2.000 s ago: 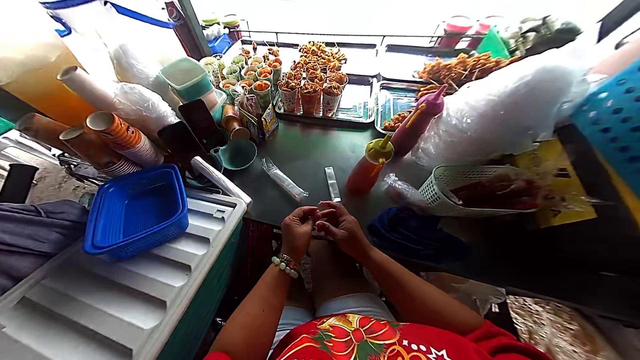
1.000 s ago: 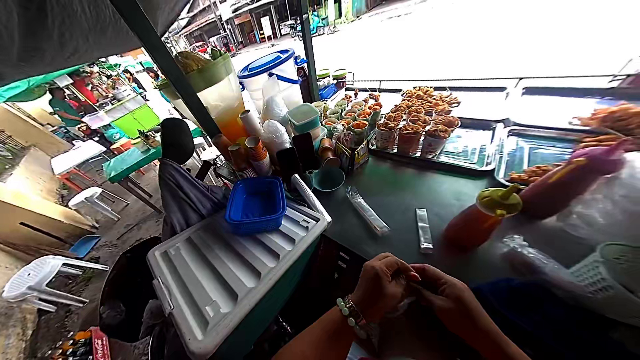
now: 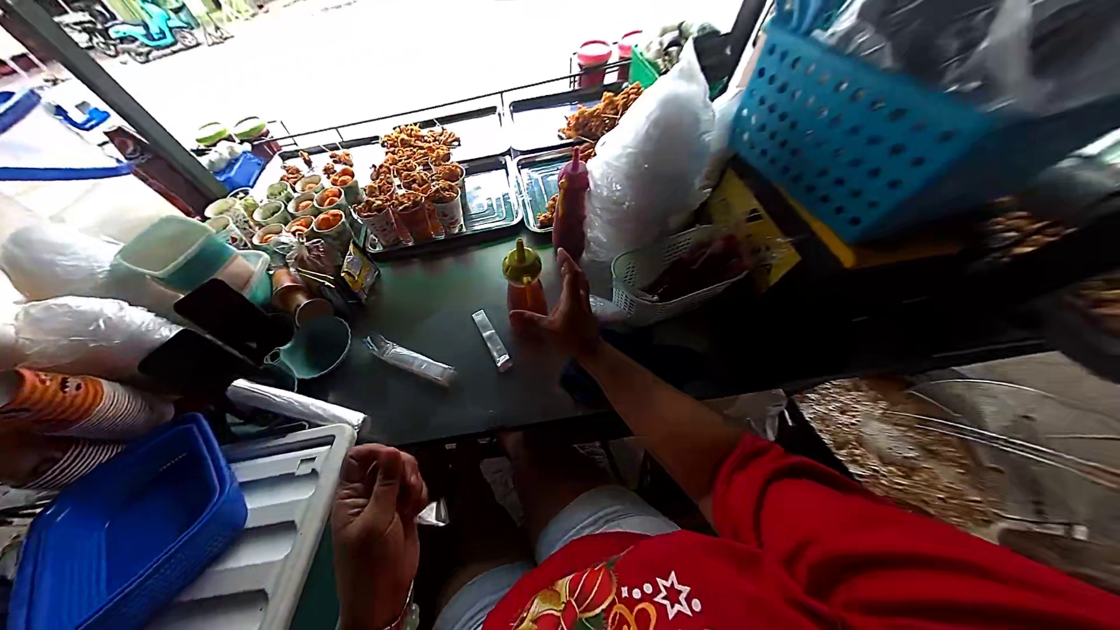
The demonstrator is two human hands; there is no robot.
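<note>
My right hand reaches over the dark table, its fingers spread beside a squeeze bottle with a yellow-green cap; whether it grips the bottle is not plain. A pink squeeze bottle stands just beyond the fingertips. Near the edge of the white lid, my left hand is closed on a small piece of clear plastic. Between the hands and the food trays lie a bundle of clear plastic sleeves and a narrow flat plastic strip.
Filled paper cups and fried food on metal trays line the back. On the left are a blue plastic basin, a white ridged lid and a teal mug. A white basket and blue perforated basket stand right.
My hands were together at the table's front edge; now they are apart, the right one out by the squeeze bottles, the left one lower by the white lid. The view swung left, then back right.
</note>
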